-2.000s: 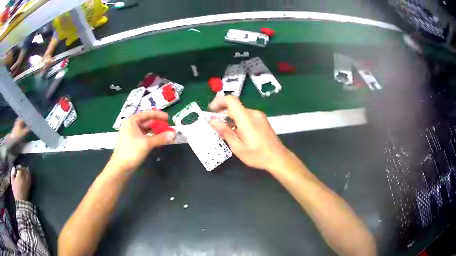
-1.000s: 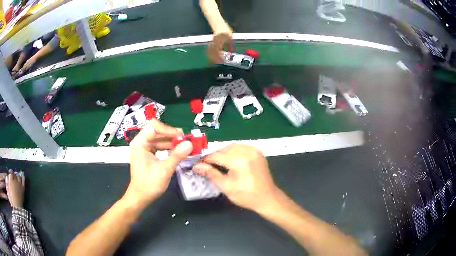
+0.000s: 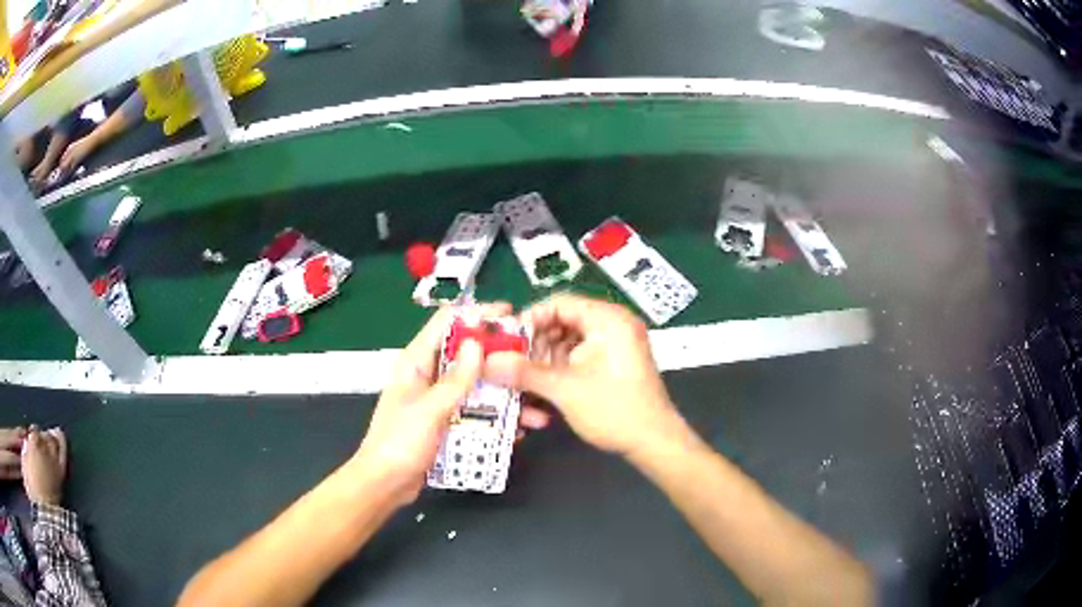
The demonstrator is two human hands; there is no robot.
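A pale housing [image 3: 477, 448] with dark openings and small holes is held over the front bench, just before the white rail. A red end piece [image 3: 489, 340] lies across its far end. My left hand [image 3: 415, 415] holds the housing from the left, with the thumb on the red piece. My right hand [image 3: 593, 368] is at the housing's right side, its thumb and fingers at the red piece and the edge. The fingers hide part of the red piece, so how it sits on the housing cannot be told.
The green belt [image 3: 392, 148] carries several pale part-built units [image 3: 650, 282], some with red ends. A white edge rail [image 3: 759, 340] and a slanting post [image 3: 65, 261] bound it. Another person's hands [image 3: 45, 460] are at left. Black trays [image 3: 1009, 439] stand at right.
The red piece, earlier held apart in my left hand, is now on the housing's far end. The housing has turned more upright. Belt units have shifted left; the opposite person's hand and its unit have left the belt.
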